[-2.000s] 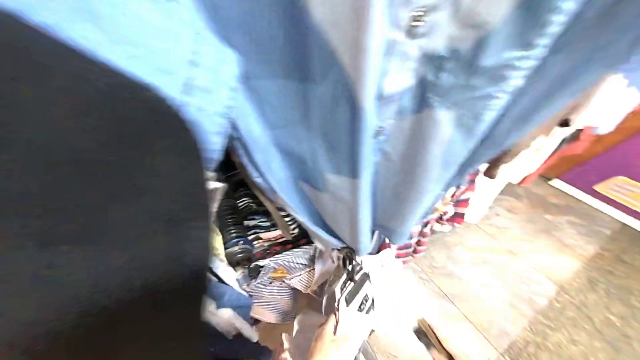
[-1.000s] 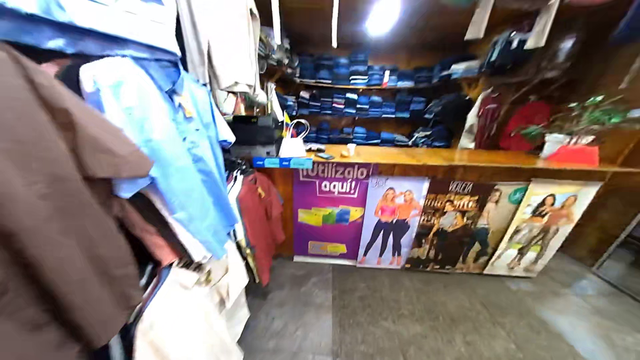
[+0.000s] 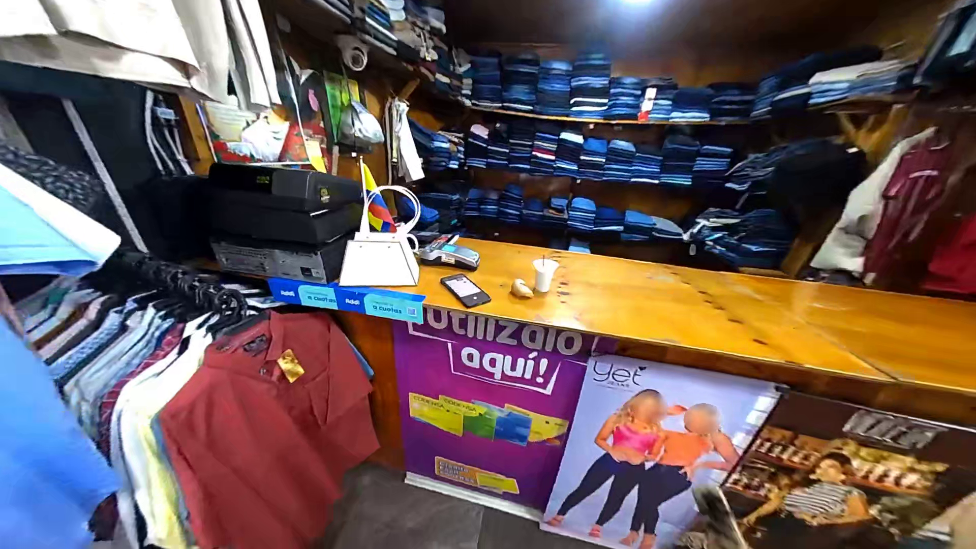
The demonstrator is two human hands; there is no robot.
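Observation:
Neither of my hands can be clearly made out. A blurred grey and dark thing (image 3: 717, 515) shows low in the view, before the posters; what it is and whether a hand holds it cannot be told. On the wooden counter (image 3: 671, 305) lie a smartphone (image 3: 465, 290) and a small pale brown thing (image 3: 521, 288) beside a white cup (image 3: 544, 275) with a straw. A card terminal (image 3: 450, 253) lies behind the phone, right of a white handbag-shaped item (image 3: 380, 259). A dark red shirt (image 3: 267, 435) hangs at the near end of a clothes rack.
Light blue garments (image 3: 46, 404) hang close at the left edge. Black boxes (image 3: 282, 213) are stacked at the counter's left end. Posters, one purple (image 3: 480, 412), cover its front above a grey floor (image 3: 412, 511). Folded jeans (image 3: 591, 84) fill the shelves behind.
The view has swung up from a close blue garment to the counter, which is now nearer. The hand with a white and black device, seen two seconds ago, is no longer clearly visible.

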